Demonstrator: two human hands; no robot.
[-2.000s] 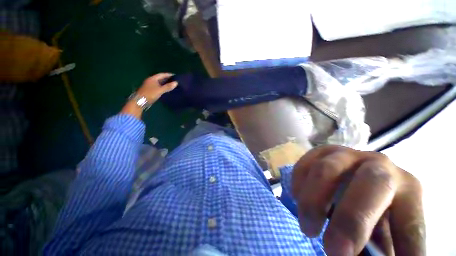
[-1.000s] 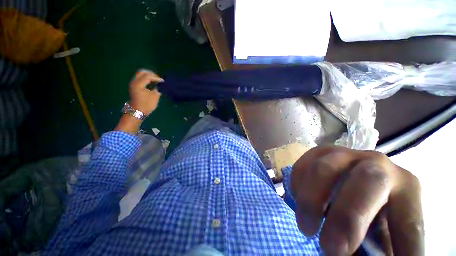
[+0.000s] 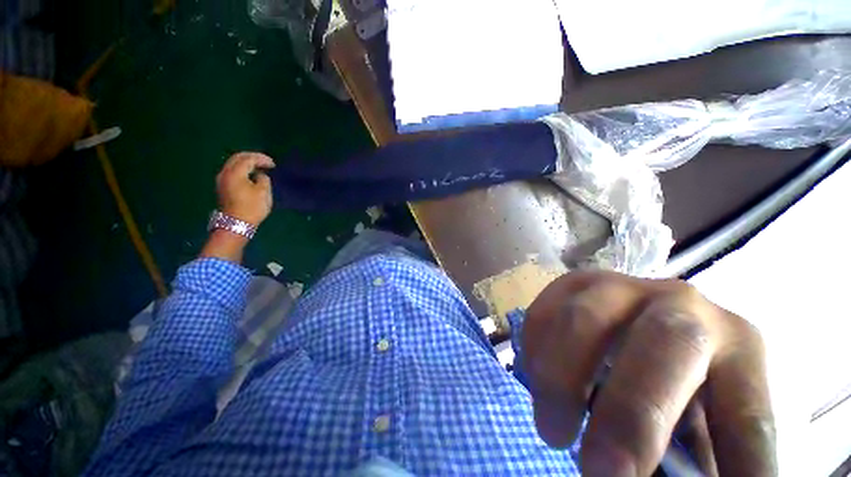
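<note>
A slim navy fabric roll (image 3: 411, 170) lies across the table edge, its left end out over the floor. Pale handwritten characters run along its lower side. A clear plastic sleeve (image 3: 634, 172) is bunched around its right part. My left hand (image 3: 244, 194), with a metal watch, grips the roll's left end, thumb and fingers closed on it. My right hand (image 3: 653, 373) is large and close to the camera at the lower right, fingers curled around a thin dark object, mostly hidden, that I cannot identify.
The brown table (image 3: 476, 224) carries a white sheet with a blue edge (image 3: 476, 61), more white material at the top right, a tan patch (image 3: 523, 287) and a pale curved strip (image 3: 765, 219). An orange bundle (image 3: 42, 121) and crumpled plastic lie on the green floor.
The view has shifted, so table and roll appear further left. My left hand still holds the roll's end, now slightly lower, and the writing shows more clearly. My right hand keeps its curled grip.
</note>
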